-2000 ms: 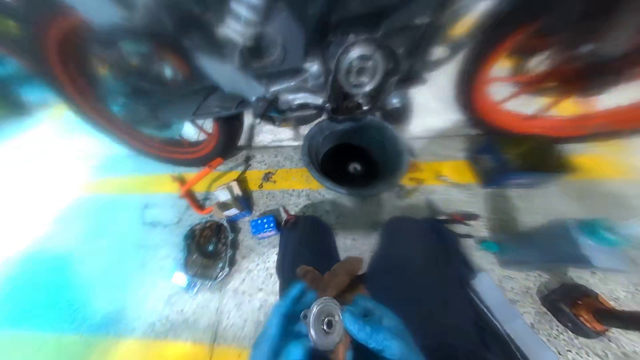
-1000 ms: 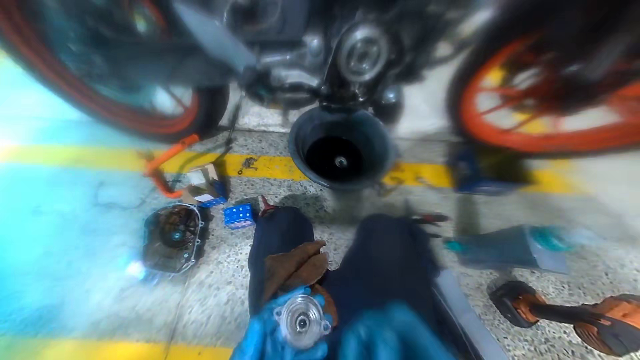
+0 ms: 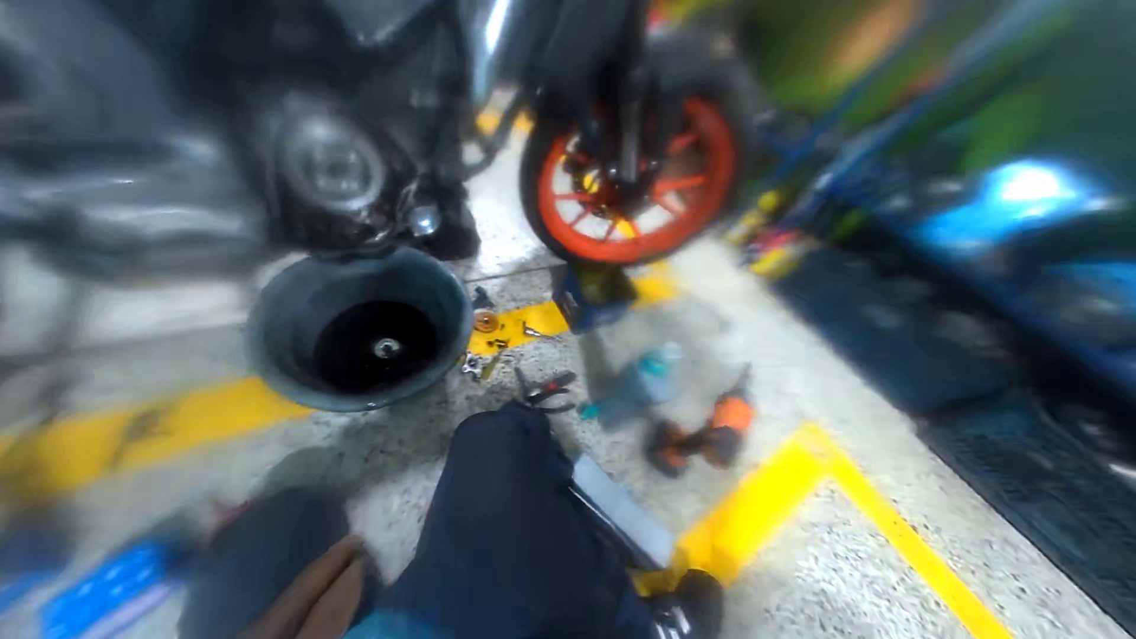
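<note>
At the bottom edge a sliver of a blue-gloved hand [image 3: 395,625] shows between my thighs; I cannot tell which hand it is, and what it holds is hidden. Just left of it, a brown rag or piece of leather [image 3: 330,593] lies over my left thigh. No other part of my hands can be made out. Beyond my knees a grey bucket [image 3: 266,333] with dark liquid stands under the motorcycle engine [image 3: 333,164]. Right of the bucket lie small metal parts [image 3: 479,364] and red-handled pliers [image 3: 550,387].
An orange-and-black cordless power tool [image 3: 710,435] and a bottle with a teal cap [image 3: 655,366] lie to the right. A dark box [image 3: 590,297] sits near the orange motorcycle wheel [image 3: 635,177]. A blurred blue package [image 3: 106,590] is at lower left. A dark mat [image 3: 887,328] edges the floor at right.
The view has swung strongly to the right. The round metal cover seen in my gloved hands earlier is out of sight, and most of both hands has dropped out of frame.
</note>
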